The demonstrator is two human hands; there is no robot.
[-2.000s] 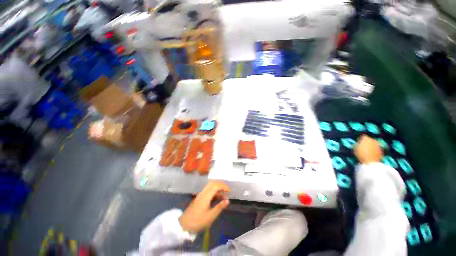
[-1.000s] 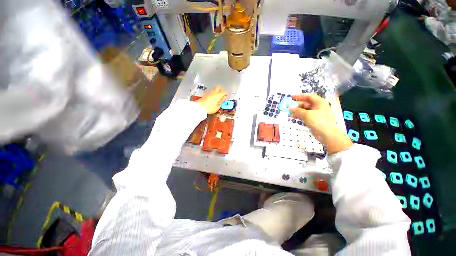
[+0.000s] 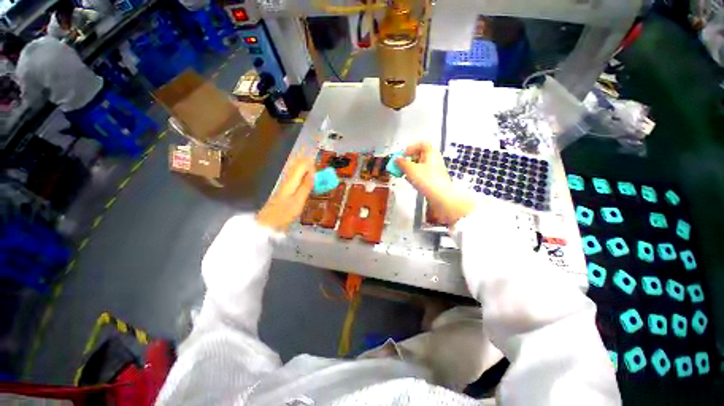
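My left hand (image 3: pixel 288 193) holds a teal housing (image 3: pixel 325 181) by its edge over the left part of the orange-brown fixture (image 3: pixel 366 212). My right hand (image 3: pixel 424 170) holds another teal housing (image 3: pixel 395 165) in its fingertips at the fixture's upper right block. Dark shapes show in both upper fixture blocks. The gold-brown press head (image 3: pixel 398 73) hangs above and behind the fixture. A sheet of round black pads (image 3: pixel 502 176) lies right of my right hand. My right forearm partly hides the loose fixture block beside it.
A black tray (image 3: pixel 635 300) with rows of teal housings lies on the green bench at right. Small metal parts (image 3: pixel 520 127) and clear plastic bags (image 3: pixel 607 115) lie at the rear right. A control box (image 3: pixel 260 49) and open cardboard box (image 3: pixel 210 119) stand left. Another person (image 3: pixel 59 75) is at far left.
My left hand has lifted a teal housing from the fixture. My right hand has moved left from the pad sheet to the fixture with its housing. The large white sleeve at left is gone.
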